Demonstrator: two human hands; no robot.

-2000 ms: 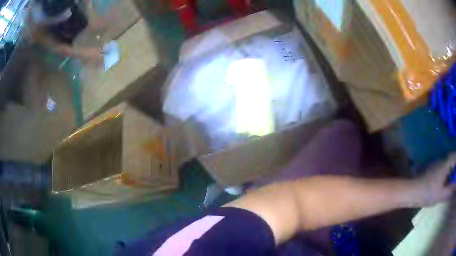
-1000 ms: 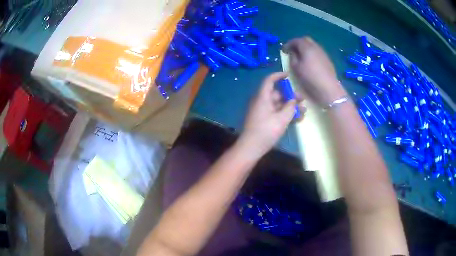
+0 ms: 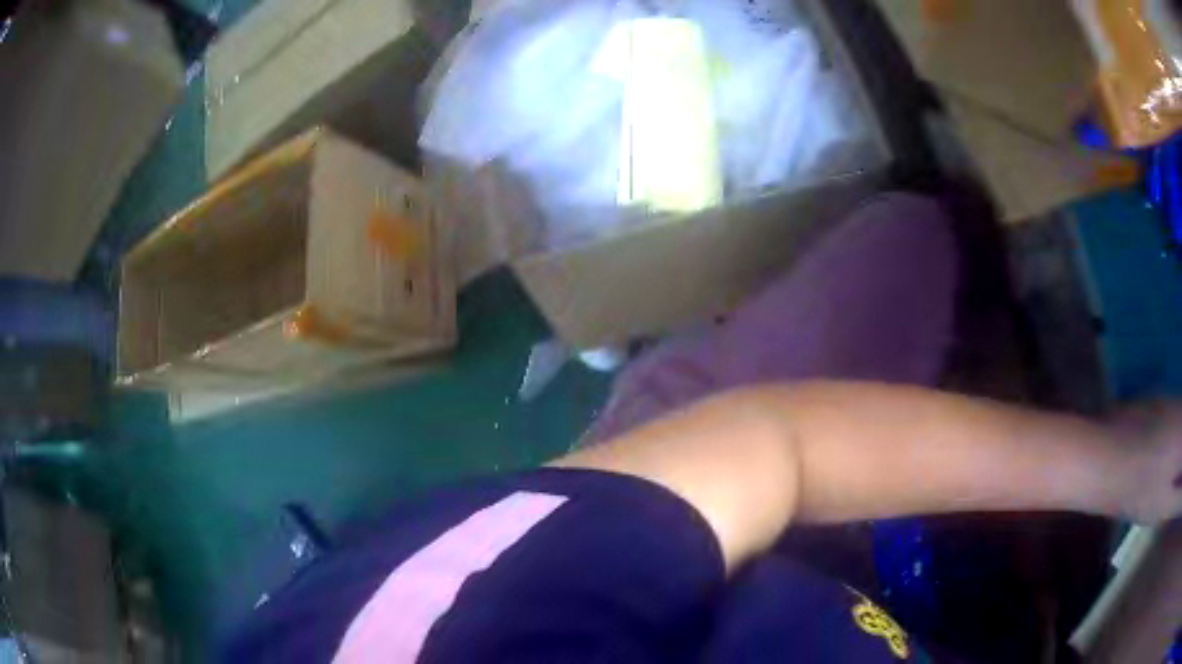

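Observation:
My left hand (image 3: 1146, 464) is blurred and cut off by the right edge of the picture. Its fingers and anything in them are hidden. My bare left forearm runs across the lower right. A pale sheet strip (image 3: 1104, 590) shows below the hand at the right edge. A brownish blurred shape beside the strip may be part of my right arm; my right hand is not seen. Blue cylinders (image 3: 1164, 169) show at the upper right edge, and more blue pieces (image 3: 903, 558) show below my forearm.
A lined carton (image 3: 700, 260) with a white plastic bag (image 3: 544, 143) and pale yellow sheets (image 3: 670, 130) stands at top centre. An open cardboard box (image 3: 370, 260) lies at left on the green floor. A taped carton (image 3: 1024, 117) is at upper right. My lap is below.
The view has swung left and down from the bench. Both hands, the blue cylinder and the sheet were in full view a second ago; now only my left hand shows, partly, at the right edge.

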